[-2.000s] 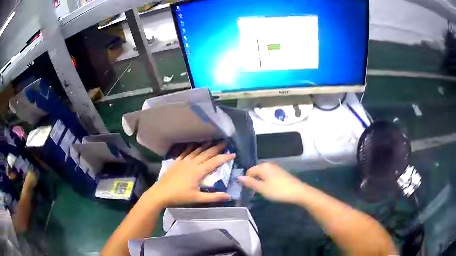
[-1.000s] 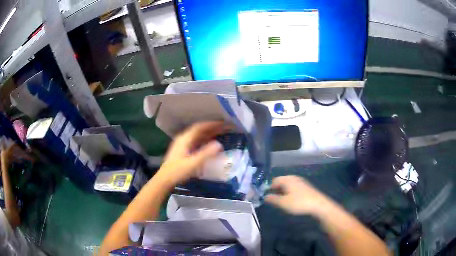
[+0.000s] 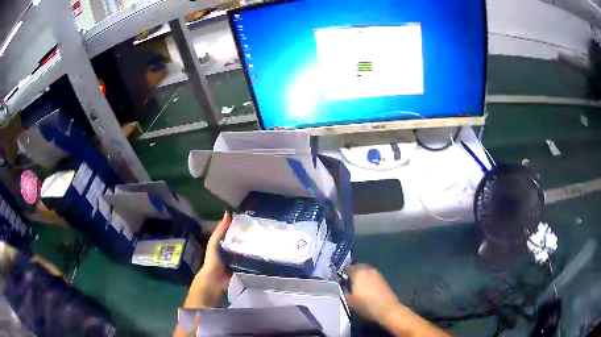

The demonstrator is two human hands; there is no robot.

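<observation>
An open gift box (image 3: 263, 172) stands in front of me, its pale lid raised at the back. A white-wrapped unit (image 3: 273, 238) lies on its dark blue part. My left hand (image 3: 209, 273) holds the box's left side, thumb up along its edge. My right hand (image 3: 374, 294) is at the box's lower right corner, fingers bent together. A small dark and pale thing shows at its fingertips; whether it is a cable plug I cannot tell. A second open box (image 3: 283, 289) stands nearer me, cut off by the lower edge.
A monitor (image 3: 369, 66) stands behind, with a black flat slab (image 3: 377, 196) below it. A small black fan (image 3: 509, 205) and tangled cables (image 3: 474, 306) are at right. At left are blue boxes (image 3: 99, 197), a box with a yellow-marked unit (image 3: 158, 253) and another person's dark sleeve (image 3: 49, 296).
My left hand has moved from over the unit down to the box's left side, uncovering the unit. The box was shifted right earlier. The other person's arm at left is now a dark sleeve nearer me.
</observation>
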